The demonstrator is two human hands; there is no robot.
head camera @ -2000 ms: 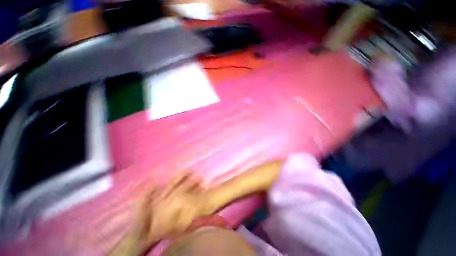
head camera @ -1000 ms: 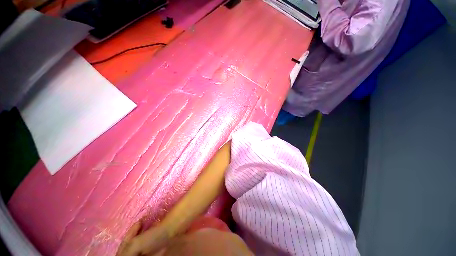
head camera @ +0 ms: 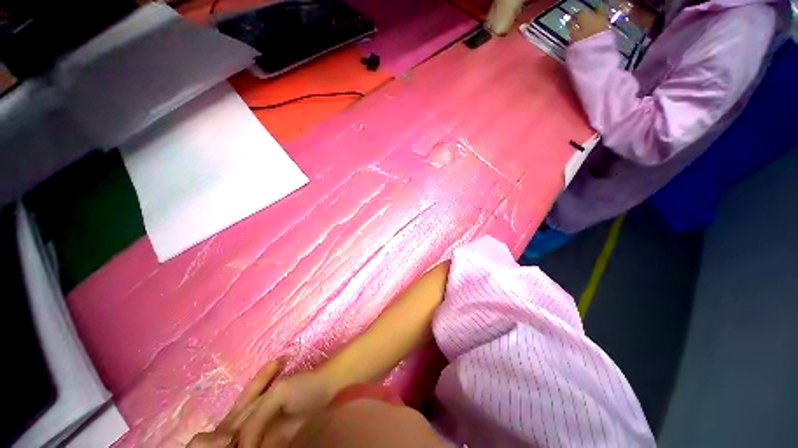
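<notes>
My right hand (head camera: 284, 404) is at the bottom, left of centre, over the film-covered pink bench (head camera: 350, 254). Its bare forearm comes from a pink striped sleeve. Its fingers are partly spread and point to the lower left, and no object shows in it. A skin-coloured shape with a red edge overlaps it at the bottom edge; I cannot tell clearly whether this is my left hand. A stack (head camera: 66, 367) with a black top and white layered edges is cut off at the lower left.
A white sheet (head camera: 214, 175) lies partly under grey sheets (head camera: 157, 74) on the far left side. A dark device (head camera: 297, 33) and thin cable (head camera: 306, 98) lie on an orange mat. A person in pink (head camera: 674, 96) has a hand on panels (head camera: 547, 31) at the far right.
The view has swung right from the stacks, then slightly back left. My right arm stays low over the bench, and its fingers show more clearly. The neighbour's hand now shows on the panels.
</notes>
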